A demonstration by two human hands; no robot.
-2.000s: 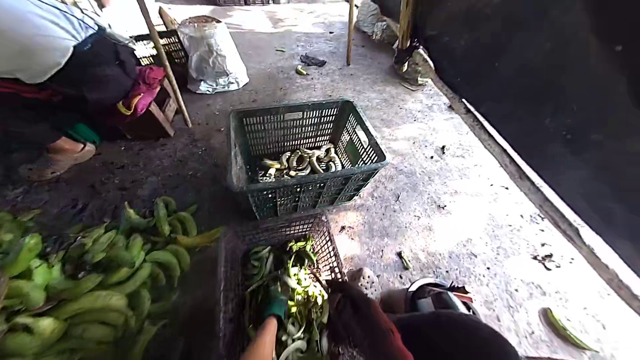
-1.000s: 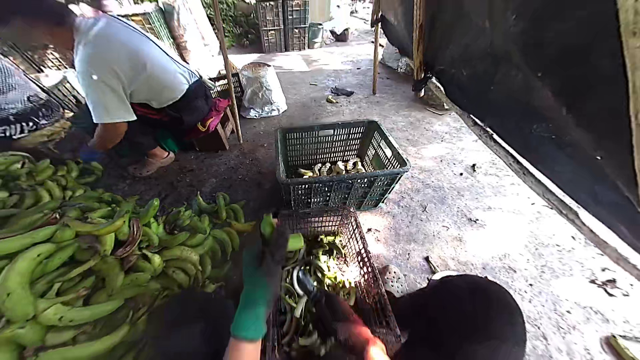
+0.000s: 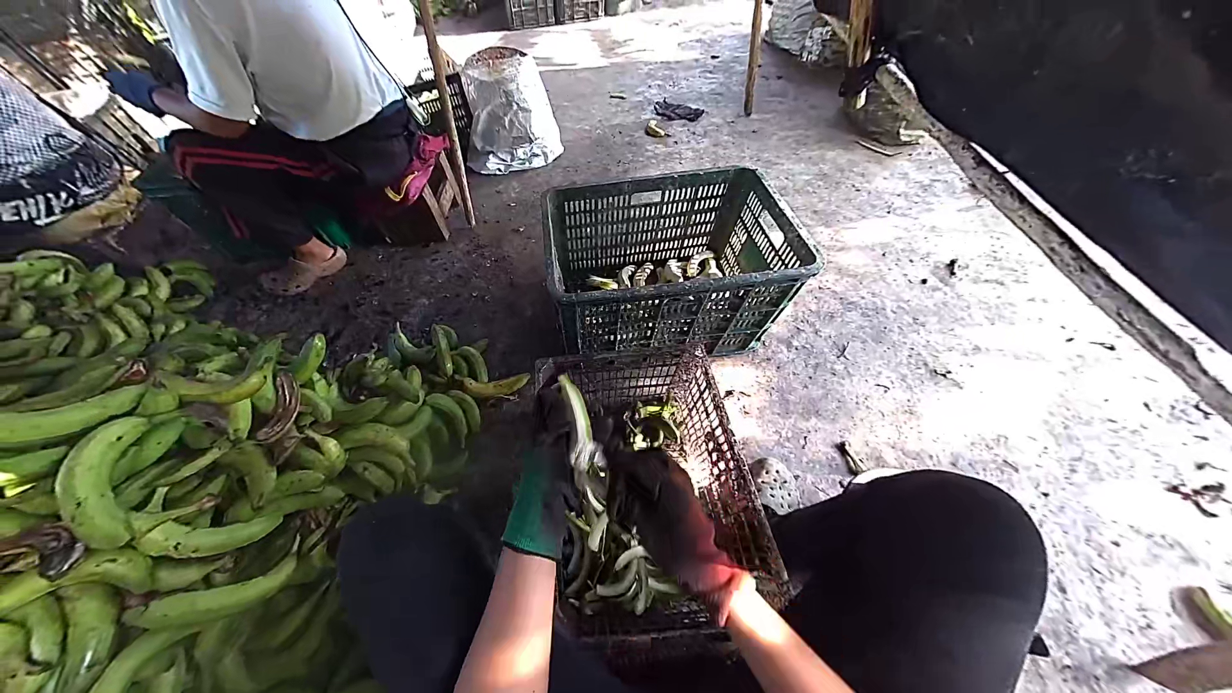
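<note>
My left hand [image 3: 549, 481], in a dark glove with a green cuff, is closed around a green plantain [image 3: 576, 409] held upright over a low mesh plastic crate [image 3: 712, 433]. Beside it my right hand [image 3: 664, 510], in a dark glove with a red cuff, is at the plantain's lower part; whether it holds a tool is hidden. Strips of plantain peel [image 3: 626, 577] lie in the low crate beneath both hands. Just beyond stands a larger green plastic crate [image 3: 674, 289] with several peeled plantains [image 3: 664, 272] on its bottom.
A large heap of green plantains [image 3: 212, 462] covers the ground at left. Another person [image 3: 289, 87] sits beyond it. A white sack [image 3: 510, 111], wooden poles [image 3: 756, 58] and a dark sheet [image 3: 1088, 125] stand farther off. A clog [image 3: 773, 484] shows beside the low crate.
My hands have come together over the low crate, around the plantain that was in my left hand. The knife-like tool seen earlier at my right hand no longer shows. The other person's arm has risen.
</note>
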